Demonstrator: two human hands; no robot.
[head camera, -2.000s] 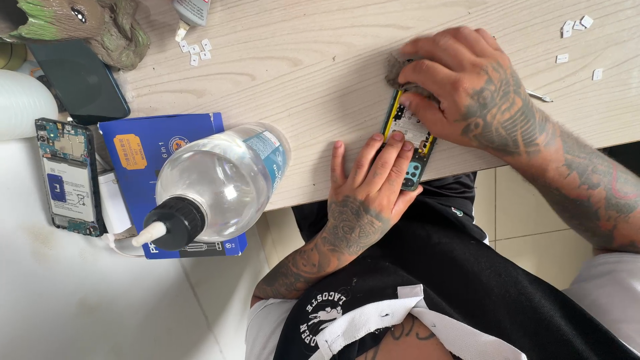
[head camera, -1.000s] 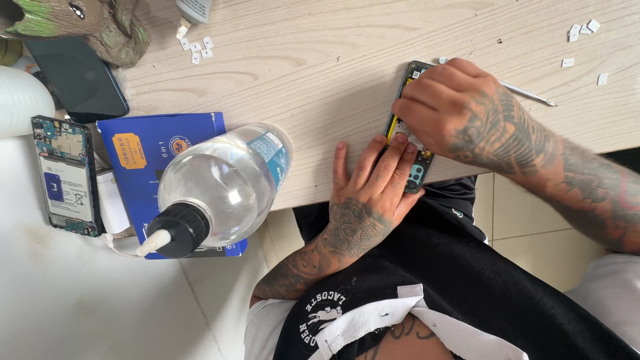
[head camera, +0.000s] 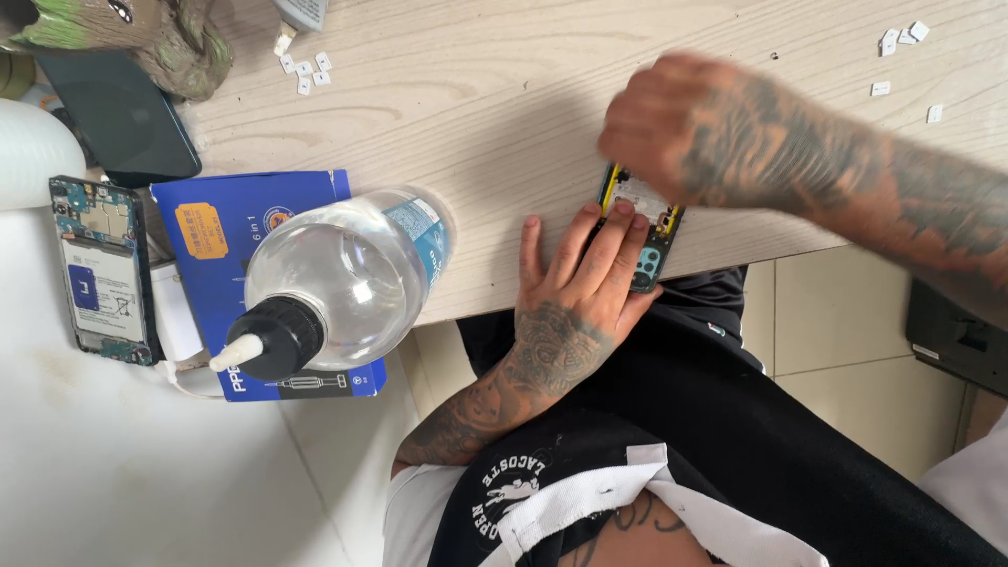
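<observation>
An opened smartphone (head camera: 650, 256) with exposed inner parts and a light-blue camera surround lies near the edge of the wood-grain table. My left hand (head camera: 581, 287) rests flat across it, fingers spread over its middle. Over the phone's upper end is my right hand (head camera: 661, 126), blurred and curled; whether it holds anything is hidden. The phone's top end is covered by that hand.
A clear plastic bottle (head camera: 346, 276) with black cap lies over a blue box (head camera: 181, 252). Left stand another opened phone (head camera: 106, 276), a dark phone (head camera: 126, 118) and a figurine (head camera: 185, 55). Small white tags (head camera: 304, 69) lie on the table.
A grey cloth-like piece at the phone's top, seen two seconds ago, is out of sight. The thin metal tool by my right hand is no longer visible. My left hand stays on the phone.
</observation>
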